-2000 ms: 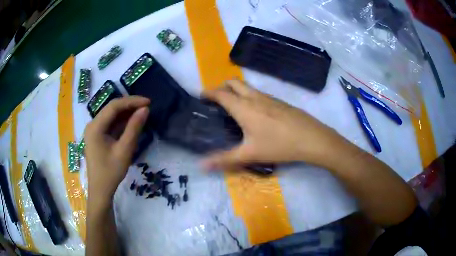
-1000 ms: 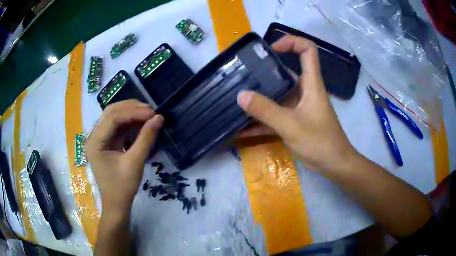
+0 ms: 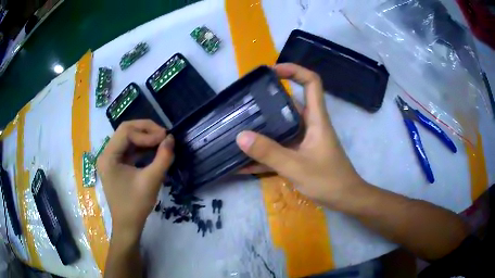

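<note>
A black case shell [image 3: 222,127] is tilted over the bench, its open ribbed inside facing me. My right hand [image 3: 298,141] grips its right end, thumb inside and fingers around the far edge. My left hand [image 3: 135,157] is at the shell's left end, thumb and forefinger pinched together at its corner. Whether a small part is between those fingertips cannot be seen. A loose pile of small black parts [image 3: 187,209] lies just below the shell's left end. Two cases with boards fitted, one [image 3: 182,89] and another [image 3: 135,106], lie behind the left hand.
Loose green circuit boards [image 3: 103,87] lie at the left and back. Another case [image 3: 54,217] is at far left. An empty shell [image 3: 336,70], open blue-handled cutters [image 3: 418,133] and a clear bag [image 3: 429,49] lie at the right. Orange tape [image 3: 298,233] crosses the white surface.
The right hand has picked up the shell and turned its hollow side towards me. Since one second ago, shell and right hand have moved slightly down and left. The left fingers have stayed at its corner.
</note>
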